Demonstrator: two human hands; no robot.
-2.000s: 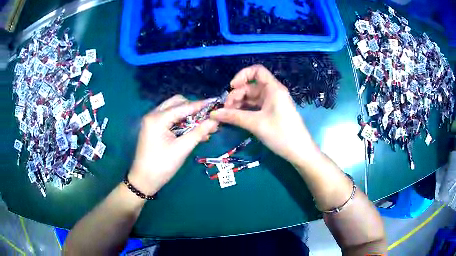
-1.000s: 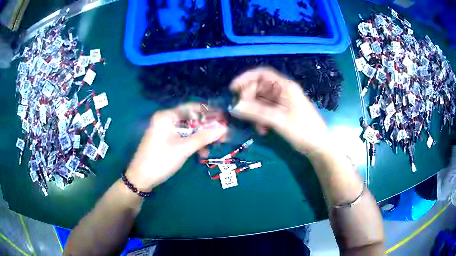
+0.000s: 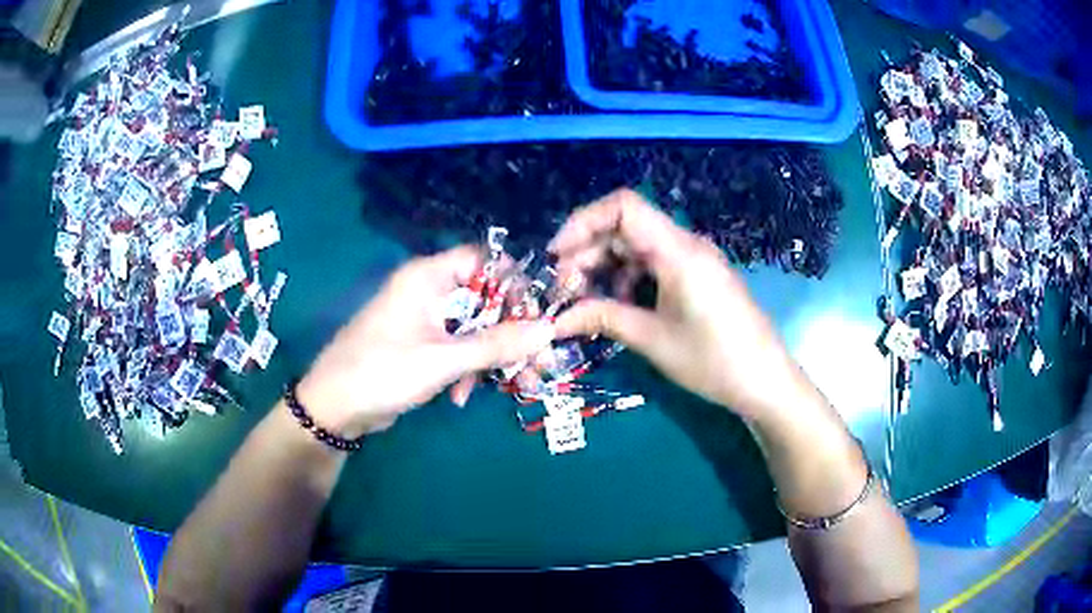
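My left hand [image 3: 413, 335] is closed on several labelled wire assemblies [image 3: 485, 287], with red parts and white tags fanned out above the fingers. My right hand [image 3: 659, 287] meets it at the fingertips, thumb and fingers bent together at the assemblies' ends. The fingertips are blurred, so whether they pinch a black cap cannot be told. A small group of labelled assemblies [image 3: 564, 424] lies on the green bench just below the hands, partly covered by them. A loose heap of black caps [image 3: 766, 198] lies behind the hands.
A large blue tray [image 3: 479, 129] with black parts stands behind the heap, a smaller blue tray [image 3: 719, 105] inside its right side. A tall pile of labelled assemblies [image 3: 144, 263] lies at left, another [image 3: 976, 216] at right beyond the bench seam. A blue stool [image 3: 988, 509] is at lower right.
The hands have stayed close together and their fingertips now meet at the assemblies. The left hand's assemblies are fanned more upright, with tags showing above the fingers. The whole view has shifted slightly.
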